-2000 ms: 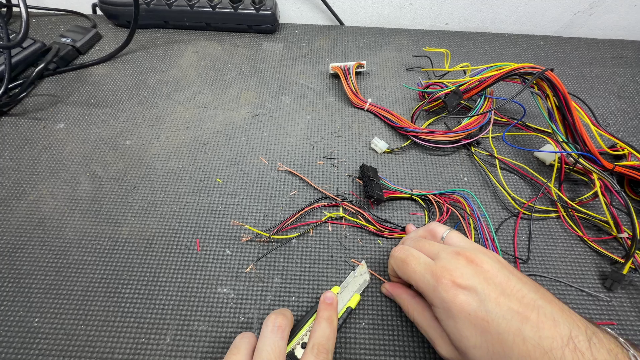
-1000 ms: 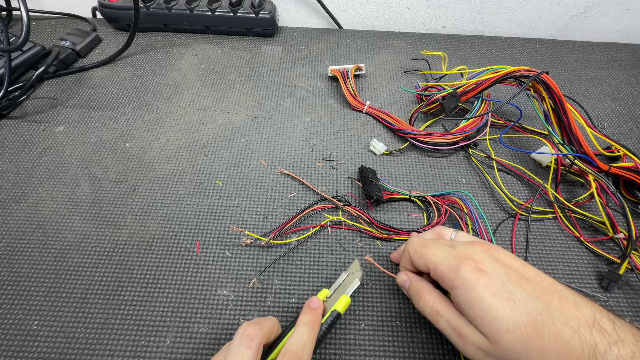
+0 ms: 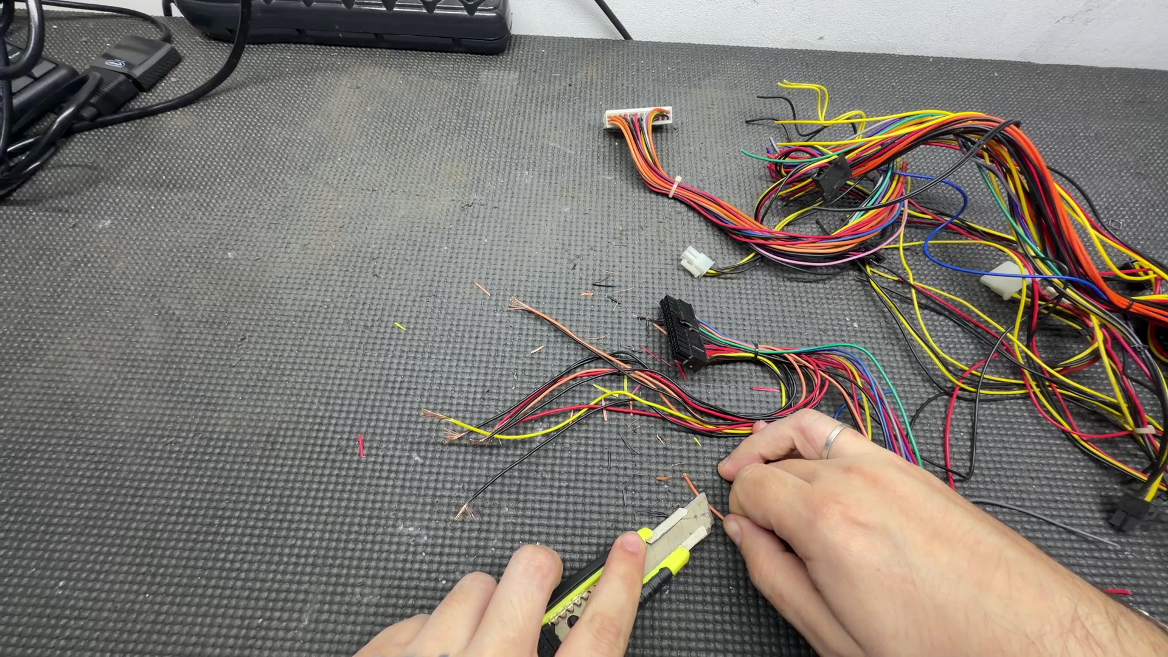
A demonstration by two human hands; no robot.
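Note:
My left hand (image 3: 538,602) grips a black and yellow snap-off utility knife (image 3: 616,577), its blade pointing up and right. The blade tip lies against or very close to the short end of an orange-brown wire (image 3: 692,485). That wire is pinched between the fingertips of my right hand (image 3: 821,520), which wears a ring. Behind the hands lies a bundle of multicoloured wires (image 3: 639,374), several with frayed copper ends, running to a black multi-pin connector (image 3: 683,333). Part of the bundle is hidden under my right hand.
A larger wire harness (image 3: 985,128) spreads over the right side, with a white multi-pin connector (image 3: 639,118) and a small white plug (image 3: 696,262). A black power strip (image 3: 347,23) and black cables (image 3: 210,91) are at the back left. Insulation scraps (image 3: 361,445) lie on the textured mat (image 3: 228,319).
Since one second ago, the knife has moved right, and its blade has gone from a gap left of the wire to the wire's end.

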